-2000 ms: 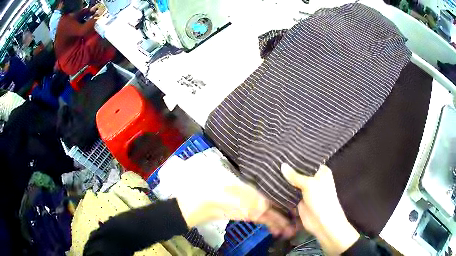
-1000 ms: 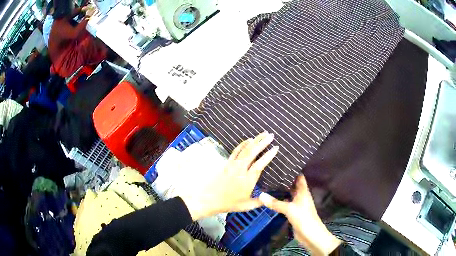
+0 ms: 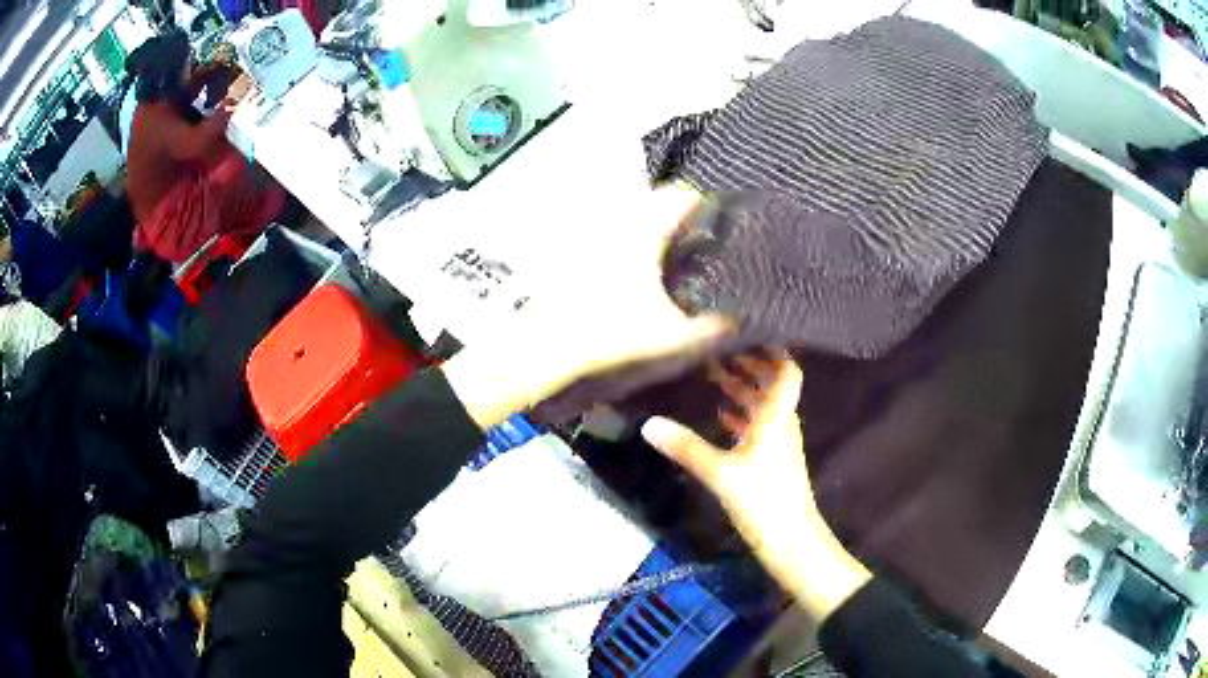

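The striped cloth pile (image 3: 874,146) lies on the white table, its near part folded back in a blurred fold. Plain dark cloth (image 3: 967,411) lies beside and in front of it, over the table's near edge. My left hand (image 3: 596,351) is blurred at the near left of the fold, fingers reaching to the cloth; whether it grips any cannot be told. My right hand (image 3: 749,464) is just in front of the fold, over the dark cloth, palm turned up, thumb and fingers apart, with nothing seen in it.
A blue basket (image 3: 662,629) with white material (image 3: 530,536) is below the table edge. A red stool (image 3: 318,364) stands at left. A second sewing machine (image 3: 484,86) is at upper left, with a seated person (image 3: 192,159) beyond. A white machine part (image 3: 1153,397) is at right.
The near end of the striped cloth has been folded back, away from me, baring dark cloth. My left hand has moved up and forward. My right hand has moved slightly up and opened wider.
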